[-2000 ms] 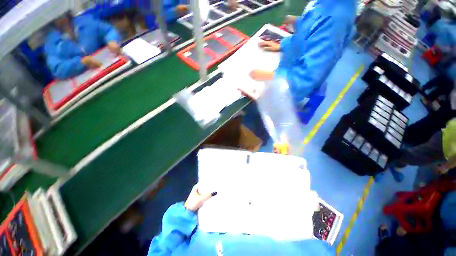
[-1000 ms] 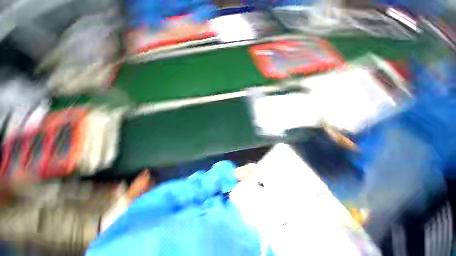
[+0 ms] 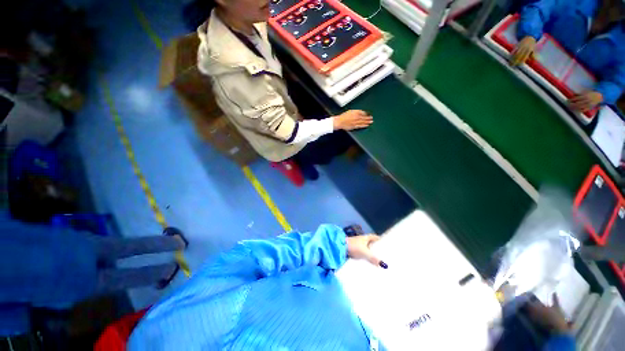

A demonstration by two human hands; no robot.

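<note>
A bright white, laptop-sized sheet stack or tray (image 3: 425, 291) lies against my blue smock, with small dark marks on its face. My left hand (image 3: 366, 249) grips its upper left edge, thumb on top. My right hand (image 3: 499, 296) shows only as yellow fingertip covers at the stack's right edge; the rest is hidden or blurred. Clear plastic film (image 3: 541, 253), with strong glare, trails from these fingertips over the bench edge.
A person in a beige jacket (image 3: 250, 103) rests a hand on the green bench (image 3: 445, 171), beside stacked red-framed trays (image 3: 336, 48). Workers in blue sit across the bench. Another person's hand (image 3: 548, 314) is close on the right. Cartons (image 3: 205, 103) stand behind the beige jacket.
My view and body have turned left, bringing the beige-jacketed person and red-framed stack into clear view. The white stack and film remain with my hands.
</note>
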